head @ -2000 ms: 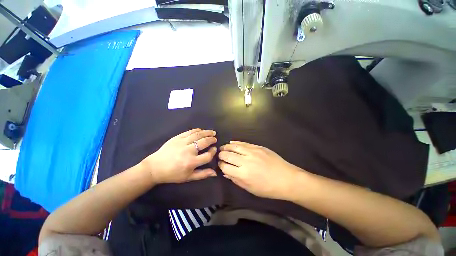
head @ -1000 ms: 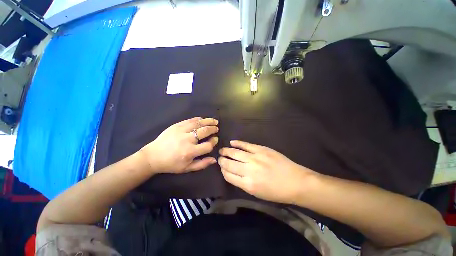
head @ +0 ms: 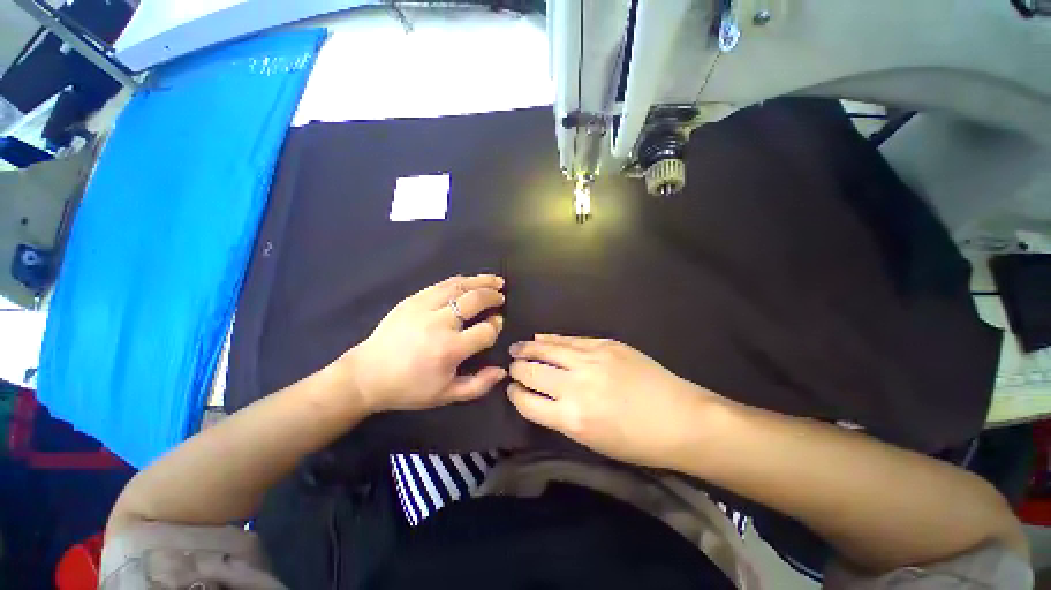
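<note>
A dark brown-black garment panel (head: 715, 300) lies spread under the lit presser foot and needle (head: 582, 198) and over the front edge toward my lap. My left hand (head: 429, 346) rests on it with the fingertips pointing right. My right hand (head: 599, 394) lies beside it with the fingertips pointing left. The fingertips of both hands press the cloth close together, below and left of the needle, with a narrow gap between them. Whether cloth is pinched under the fingertips cannot be told. A white square label (head: 421, 197) lies flat on the panel, up and left of my hands.
The off-white sewing machine head (head: 830, 58) stands at the upper right, with a ribbed tension dial (head: 665, 175) right of the needle. A blue sheet (head: 161, 231) lies left of the panel. A dark flat object (head: 1023, 300) is at the right edge. A red stool part (head: 78, 565) shows lower left.
Compared with two seconds ago, my hands are still close together on the panel, my left hand slightly higher relative to my right. The camera view has shifted a little. The panel looks nearly unchanged.
</note>
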